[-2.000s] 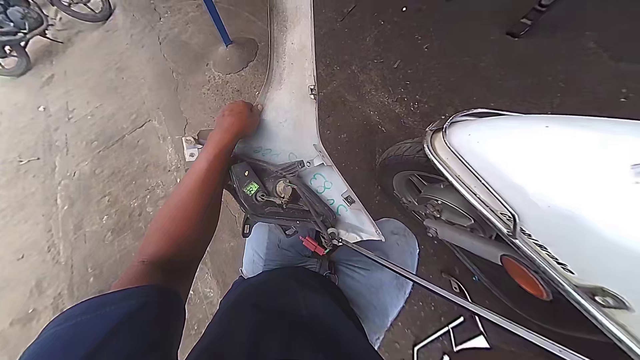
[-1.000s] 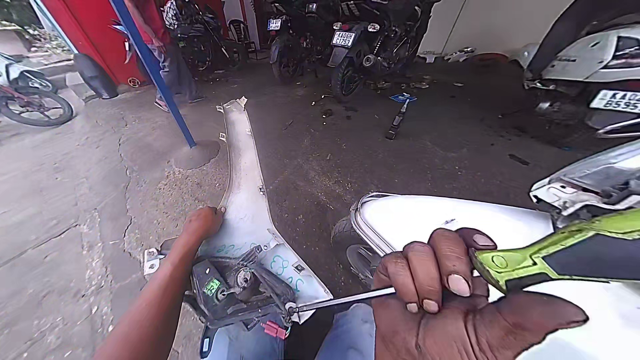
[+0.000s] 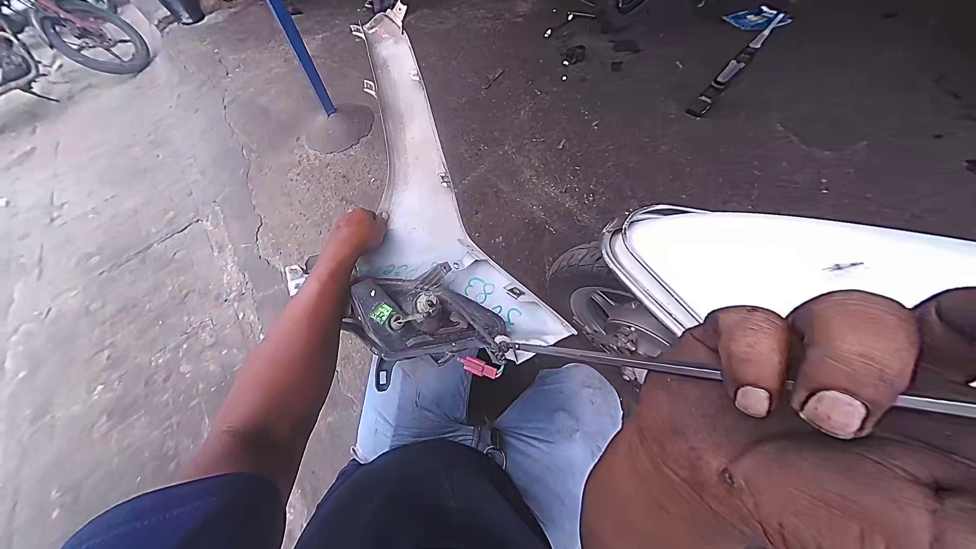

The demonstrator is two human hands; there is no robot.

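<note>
My left hand (image 3: 361, 231) grips the edge of a long white scooter body panel (image 3: 415, 152), inner side up, which lies across my knees. A dark lamp unit (image 3: 419, 309) with bulb holders sits at the panel's near end. From it hangs a red wire connector (image 3: 479, 367). My right hand (image 3: 808, 412), large at the lower right, has its fingers curled around the long steel shaft of a screwdriver (image 3: 610, 357). The shaft's tip meets the lamp unit's right corner, at a fastener. The screwdriver's handle is out of view.
To the right stands a white scooter body (image 3: 762, 259) with its wheel (image 3: 583, 286) beneath. A blue post (image 3: 305, 61) rises from a concrete base ahead. A dark strap-like object (image 3: 736, 65) lies on the floor at the upper right. A parked motorcycle's wheel (image 3: 95, 34) is at the upper left.
The green and black screwdriver handle, seen one second ago, is now outside the view. My right hand appears much nearer. My left hand stays on the panel's edge. The view has tilted down.
</note>
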